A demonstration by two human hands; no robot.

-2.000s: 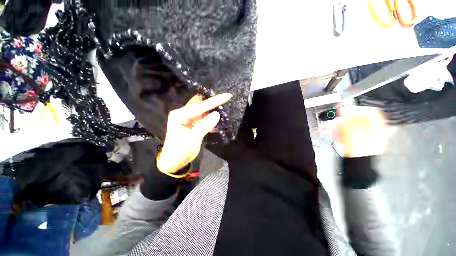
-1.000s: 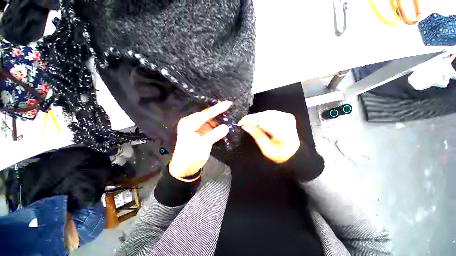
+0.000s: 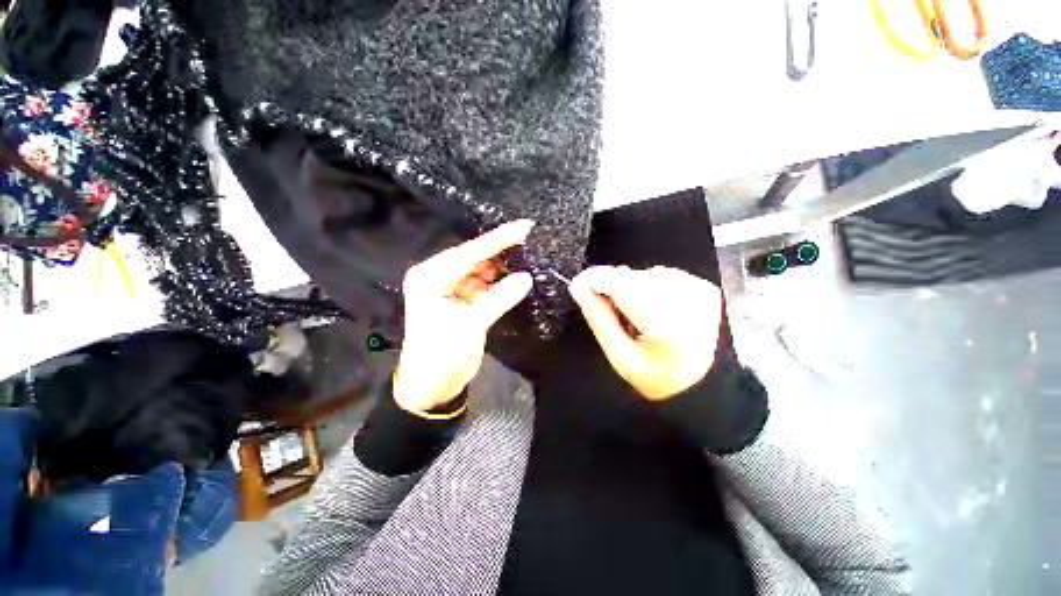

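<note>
The dark grey speckled garment (image 3: 465, 99) hangs from the white table toward the lap, its smooth black lining (image 3: 332, 215) turned up at the left. A glittering sequin trim (image 3: 401, 167) runs along its edge. My left hand (image 3: 448, 314) grips the garment edge near its lower corner between thumb and fingers. My right hand (image 3: 657, 326) is just to the right, thumb and forefinger pinched on a thin needle (image 3: 559, 276) that points at the trim. Thread cannot be made out.
Orange-handled scissors (image 3: 931, 26), a thin grey metal tool (image 3: 800, 41) and a blue patterned pouch (image 3: 1024, 72) lie on the table (image 3: 698, 111) at right. A loose trim pile (image 3: 175, 210) and floral bag (image 3: 47, 163) are at left. A person's jeans (image 3: 99, 524) show lower left.
My right hand came in from the far right to the garment edge, then drew slightly right and down. My left hand stays at the edge.
</note>
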